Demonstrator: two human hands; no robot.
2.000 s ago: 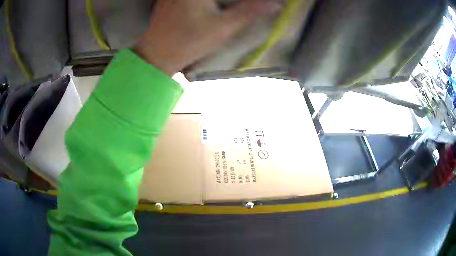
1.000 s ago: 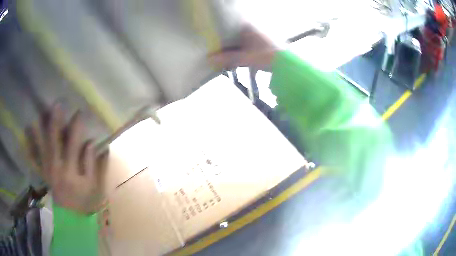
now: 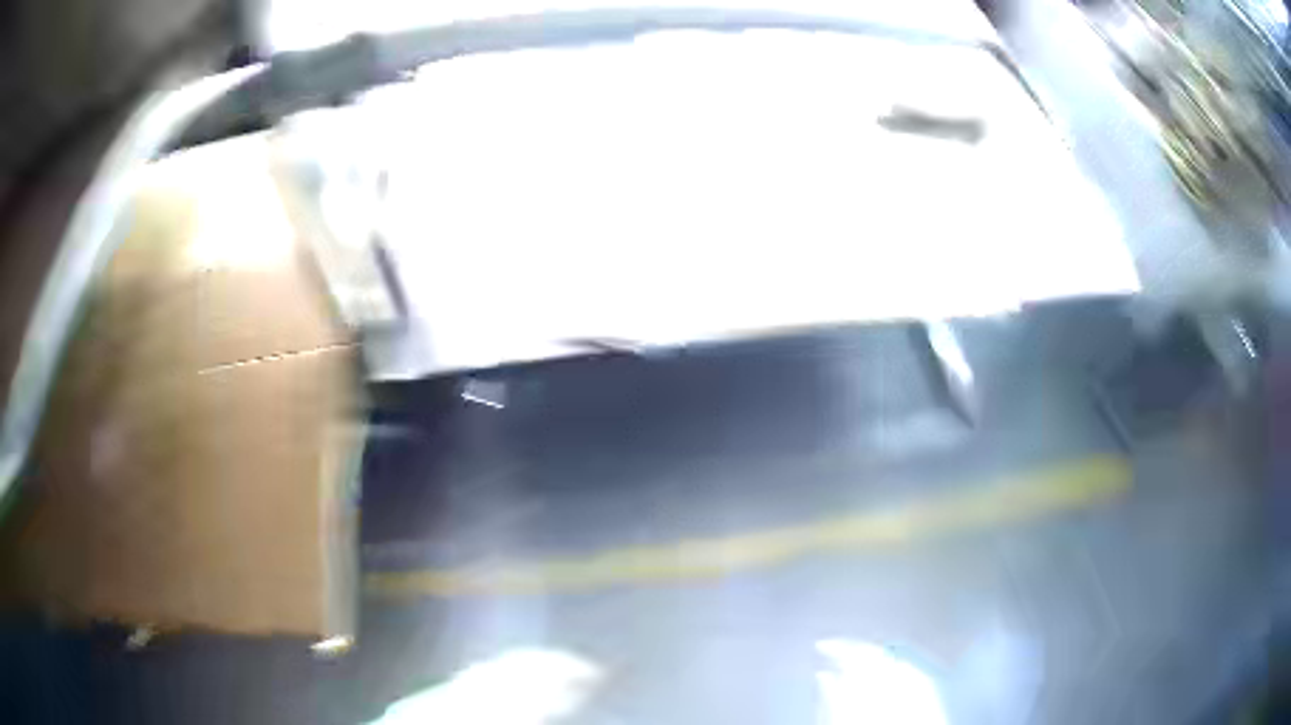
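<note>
No hand shows in the blurred head view now, and no bag can be made out. Nearest in front of me are a brown carton (image 3: 213,453) at the left, lying on the cart, and a long white-topped table (image 3: 708,198) beside it. A small dark thing (image 3: 932,125) lies on the table toward its right end; it is too blurred to name.
The cart's pale rail (image 3: 340,524) runs along the carton's right side. Below the table is the dark aisle floor with a yellow line (image 3: 736,550). Blurred items stand at the upper right. Bright glare patches lie at the bottom.
The view has swung to the right. Both hands and green sleeves, and the beige bags with yellow strips, have left the picture. The carton now lies at the left and the white table fills the middle.
</note>
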